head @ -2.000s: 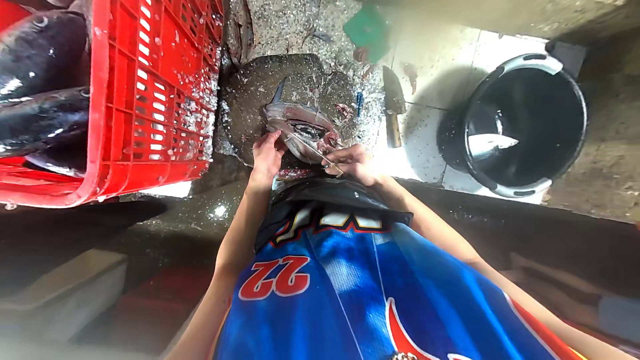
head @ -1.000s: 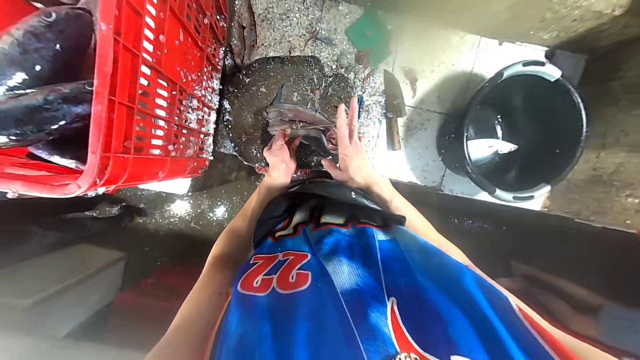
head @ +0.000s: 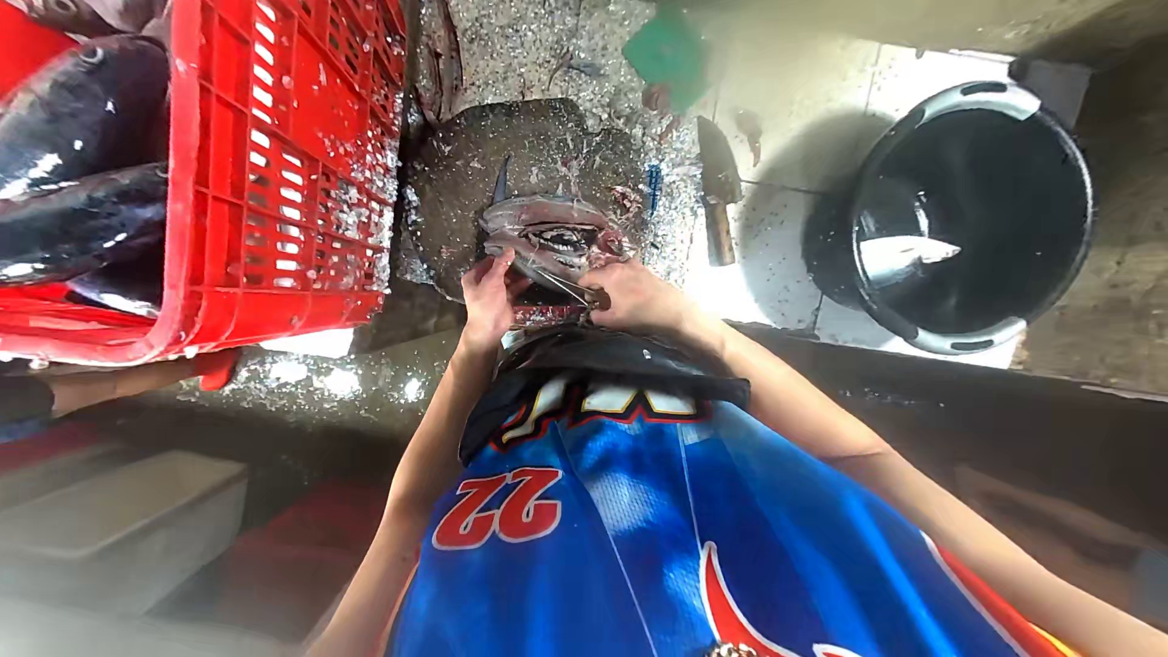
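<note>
A fish cut open along its body (head: pixel 547 219) lies on a dark, wet chopping block (head: pixel 456 155) with scales and bits stuck on it. My left hand (head: pixel 490 297) pinches the fish's near edge at the left, thumb and fingers closed on it. At the right end my right hand (head: pixel 630 294) grips the near edge by the bloody part, its fingers curled. Between my hands the flap of skin or flesh is pulled toward my body. A knife with a wooden handle (head: pixel 720 233) lies on the tiles right of the block, blade pointing away from me.
At the left stands a red plastic crate (head: pixel 301 182) holding several large dark fish (head: pixel 82 119). A black tub (head: pixel 1004 210) with a small silvery fish (head: pixel 903 255) in it is at the right. A green piece (head: pixel 666 57) lies beyond the block. Part of another person's arm (head: pixel 128 383) shows below the crate.
My right hand, raised with fingers spread one second ago, has come down and closed on the fish's edge. Part of another person has come into view under the crate.
</note>
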